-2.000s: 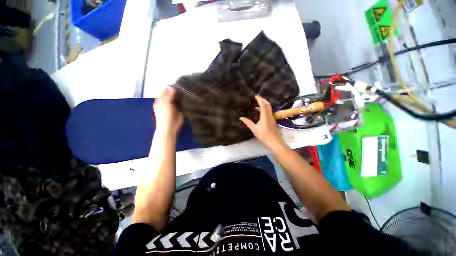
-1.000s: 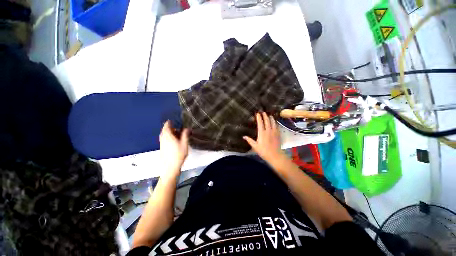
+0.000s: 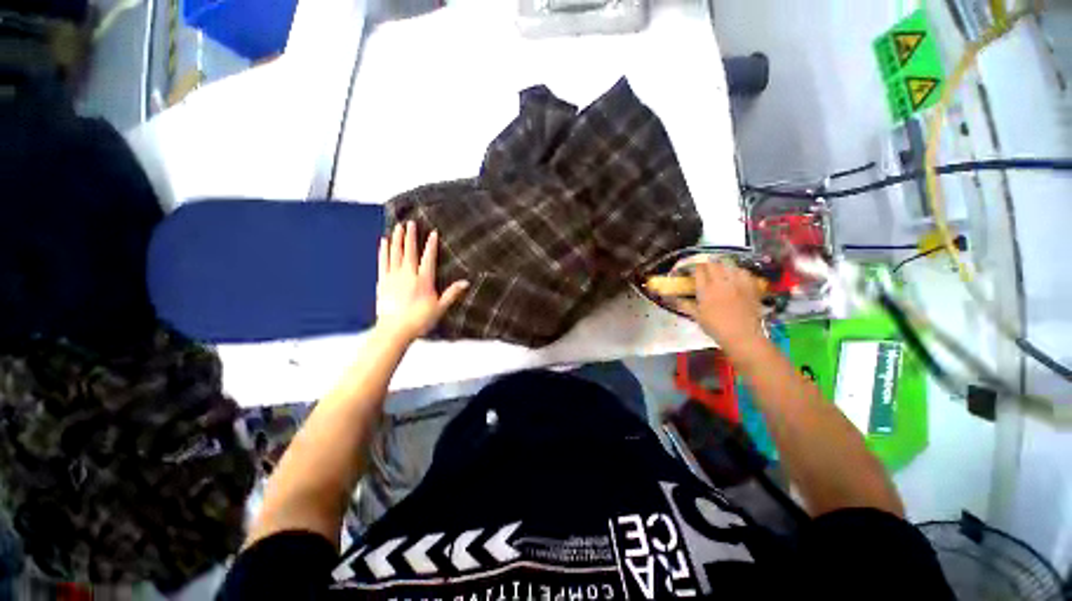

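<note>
The brown-black plaid garment (image 3: 529, 241) lies spread over the right part of the navy padded board (image 3: 270, 270), its upper part on the white table. My left hand (image 3: 409, 282) lies flat with fingers apart on the garment's left edge. My right hand (image 3: 727, 296) is closed round the yellow handle of the steam iron (image 3: 672, 285), at the table's right edge beside the garment. The iron's pointed front faces left, close to the garment.
A rumpled brown check pile (image 3: 118, 458) lies at left, with dark garments (image 3: 71, 235) behind it. A blue bin (image 3: 245, 24) is at top left. Hoses and cables hang at right. A green bag (image 3: 911, 405) and a fan (image 3: 999, 564) are at lower right.
My right hand has moved right from the garment onto the iron's handle. My left hand has flattened on the garment's left edge, which has shifted left over the board.
</note>
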